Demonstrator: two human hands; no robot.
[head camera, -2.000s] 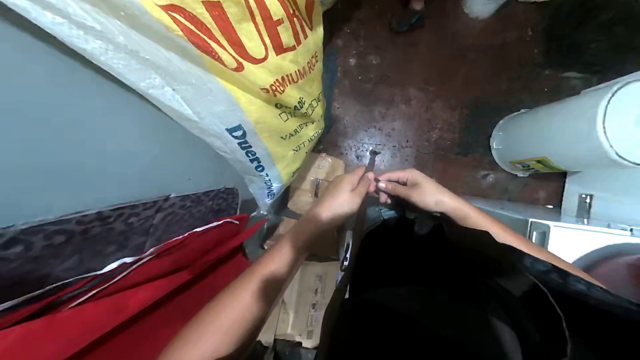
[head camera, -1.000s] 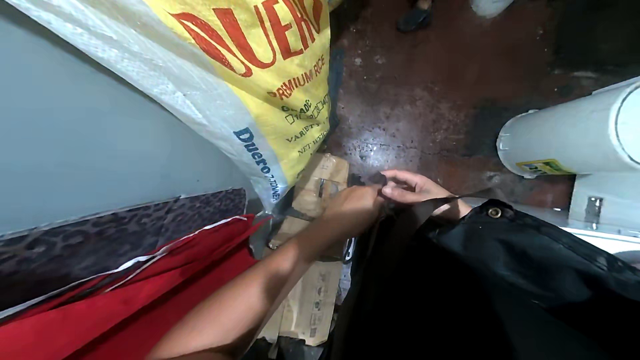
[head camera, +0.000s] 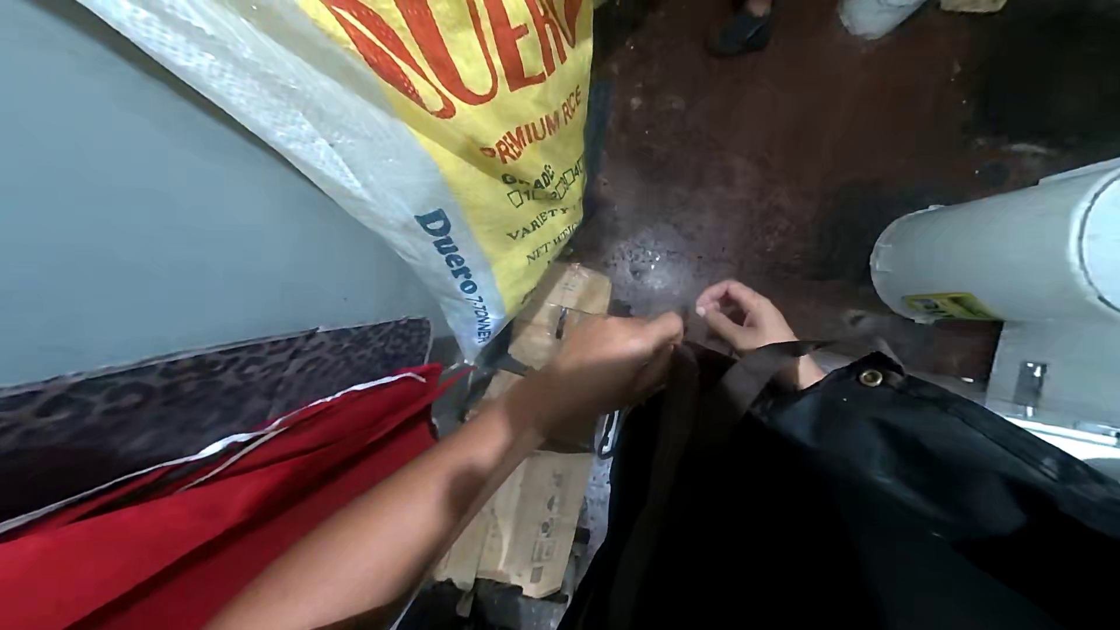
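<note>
A large sheet of black fabric (head camera: 840, 525) with a metal grommet (head camera: 871, 377) at its corner fills the lower right. At the fabric's upper left edge, my left hand (head camera: 612, 354) is closed on the dark cloth strap. A looped part of that strap (head camera: 766, 372) crosses over my right wrist. My right hand (head camera: 748, 319) is just right of my left, its thumb and forefinger curled toward each other with a gap between them; nothing shows in it.
A yellow and white woven rice sack (head camera: 507, 175) hangs at upper left. Below lie flattened cardboard pieces (head camera: 542, 516) and red cloth (head camera: 262, 507). A white cylindrical container (head camera: 989, 249) is at right. A person's shod foot (head camera: 741, 33) stands on the dark red floor (head camera: 700, 157).
Two seconds ago both hands held a narrow dark strap end together. Now my right hand is off it and apart from my left, and the black fabric's grommet corner shows.
</note>
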